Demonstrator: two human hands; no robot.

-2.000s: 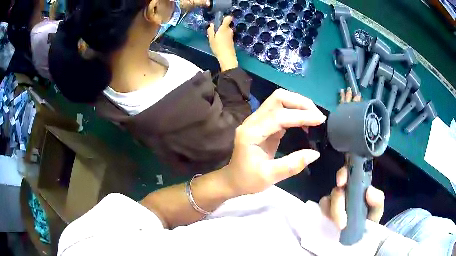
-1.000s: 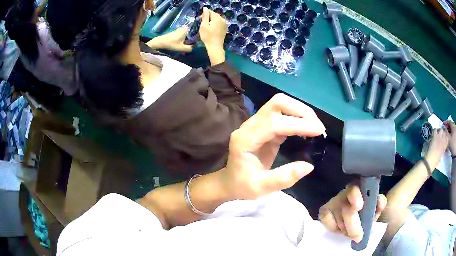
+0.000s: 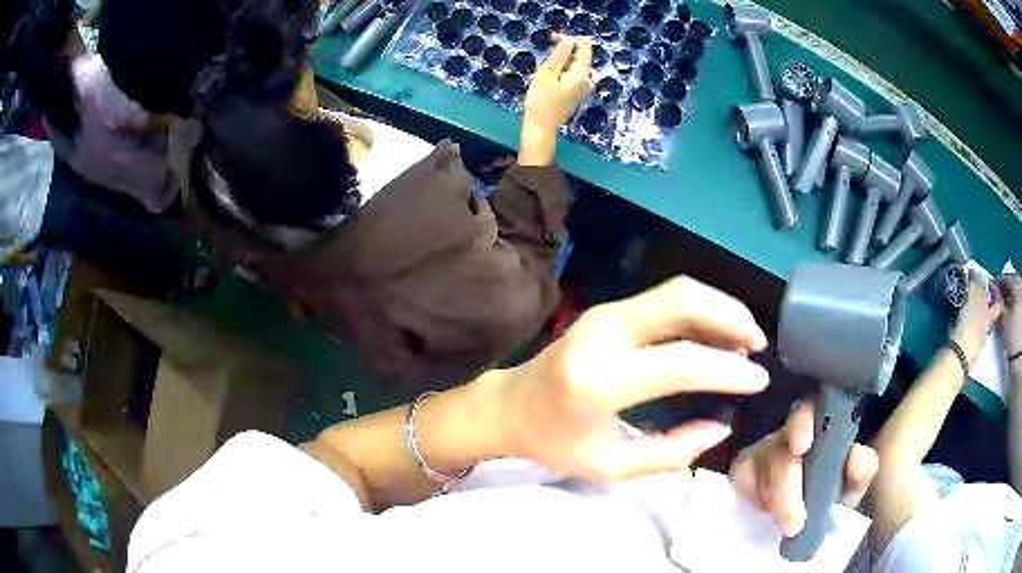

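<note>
My right hand (image 3: 784, 476) holds a grey handheld fan (image 3: 843, 325) upright by its slim handle, at the lower right. The fan's drum head is above the hand, its side facing me and its opening turned mostly right. My left hand (image 3: 628, 386), with a bracelet at the wrist, is just left of the drum. Its fingers and thumb are apart, and I see nothing held in it. A small gap shows between its fingertips and the drum. The inside of the drum is mostly hidden.
Several grey fans (image 3: 863, 168) lie on the green bench (image 3: 717, 207). A clear sheet of dark round parts (image 3: 628, 67) lies beyond a neighbour in a brown top (image 3: 392, 263). Another person's hands (image 3: 981, 308) are at the right edge. An open carton (image 3: 179, 414) stands lower left.
The fan has turned from showing its spoked grille to showing its side, and moved slightly right. My left hand has shifted right and its fingers have spread. The neighbour's hand moved over the dark parts.
</note>
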